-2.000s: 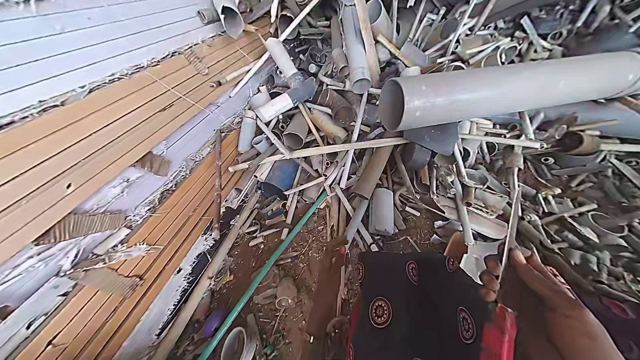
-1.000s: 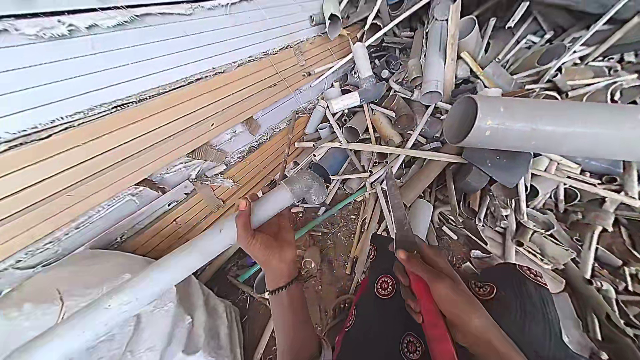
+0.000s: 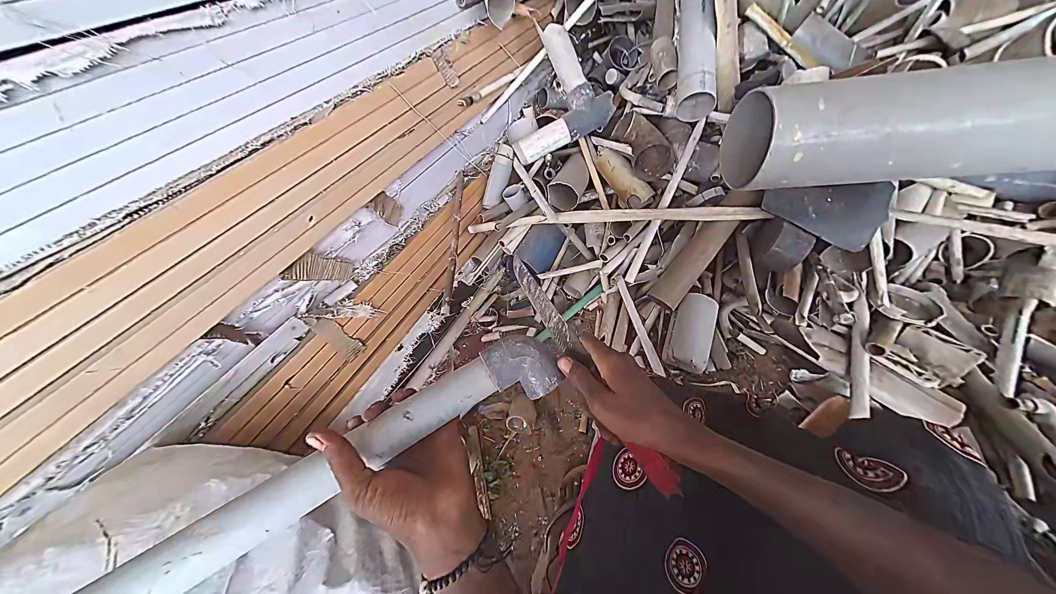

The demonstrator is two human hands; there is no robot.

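Note:
A long grey plastic pipe (image 3: pixel 272 503) slants up from the lower left, with a darker grey elbow fitting (image 3: pixel 521 365) on its upper end. Under and around the pipe, a little below the elbow, is my left hand (image 3: pixel 404 478), its thumb on the near side. My right hand (image 3: pixel 619 396) grips a long-bladed tool, a knife or machete, by its handle; red material shows below the fist. The worn metal blade (image 3: pixel 544 305) points up and left, just behind and beside the elbow. Whether blade and elbow touch I cannot tell.
Stacked white panels (image 3: pixel 190 107) and orange-brown panels (image 3: pixel 247 247) run along the left. Scrap pipe pieces are heaped at the back and right, with a large grey pipe (image 3: pixel 891 124) lying over them. A pale sheet (image 3: pixel 165 487) covers something at lower left. Patterned dark cloth (image 3: pixel 742 511) lies below my right arm.
Two seconds ago only my right hand was in view, with the red-handled tool. One second ago my left hand held the elbow-ended pipe; the blade has since come beside the elbow.

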